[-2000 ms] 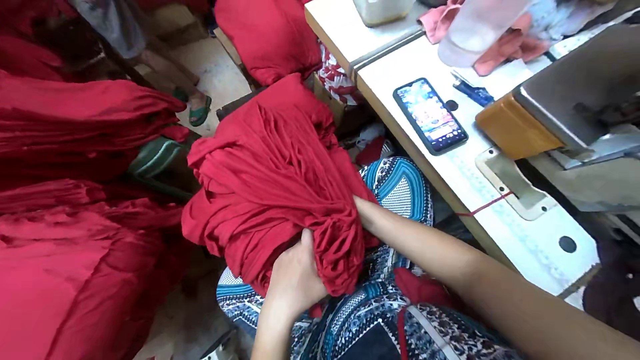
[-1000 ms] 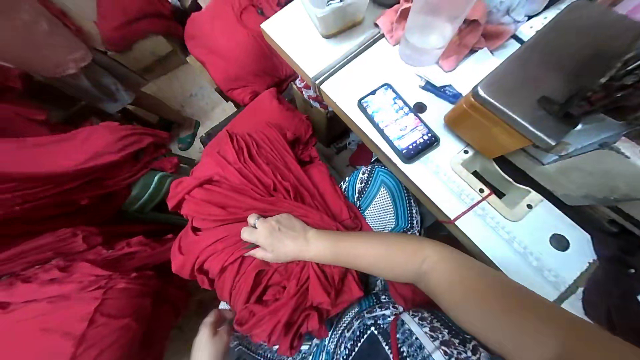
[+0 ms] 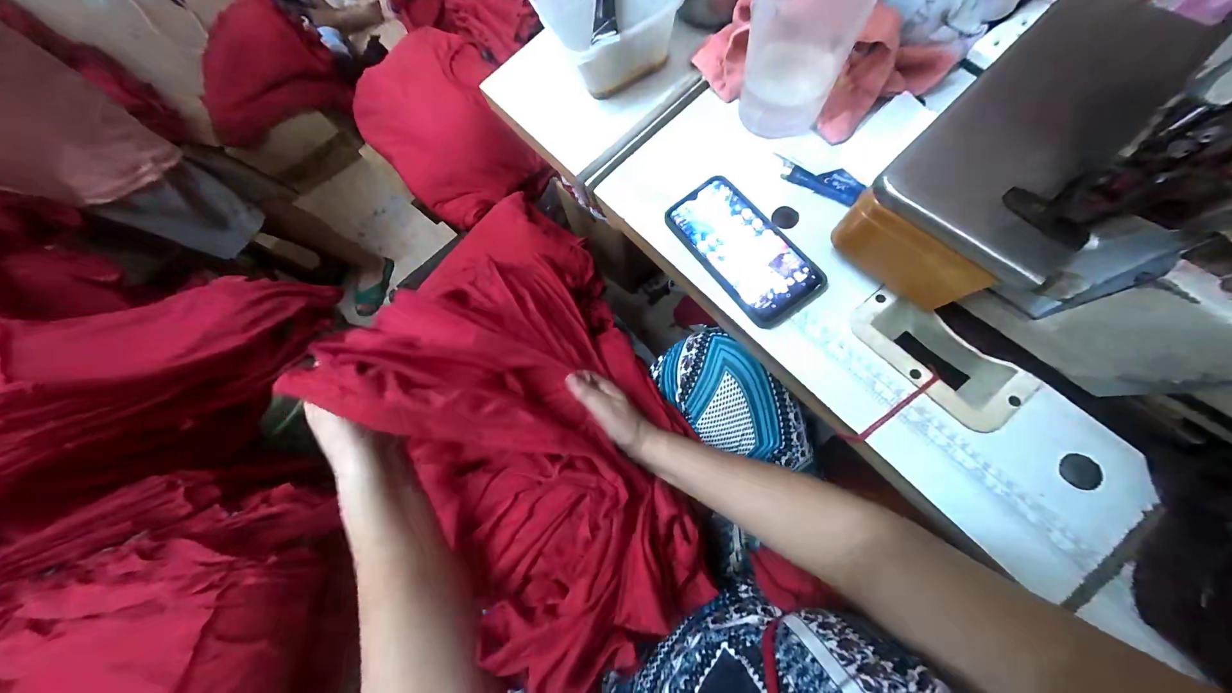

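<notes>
A large bunch of red fabric [image 3: 539, 462] lies over my lap in gathered folds. My left hand [image 3: 337, 433] is under the left edge of this fabric, its fingers hidden beneath the cloth that drapes over them. My right hand [image 3: 608, 409] rests on the right part of the bunch, fingers extended and partly over the folds. Under the cloth shows my blue, black and white patterned garment [image 3: 736, 399]. At the right, on the white sewing table [image 3: 828, 385], lies a smartphone [image 3: 746, 250] with its screen lit.
A sewing machine [image 3: 1039, 144] stands at the right, with a red thread or cord [image 3: 895, 409] near its plate opening. Beyond the phone are thread snips [image 3: 823, 181], a translucent cup [image 3: 799, 67] and a plastic container [image 3: 626, 58]. Red fabric piles [image 3: 144, 385] fill the left; another person's sandalled foot [image 3: 371, 284] is behind.
My left hand has moved from the bottom, below the bunch, to the fabric's left edge, which is now lifted and spread. My right hand stays on top of the cloth.
</notes>
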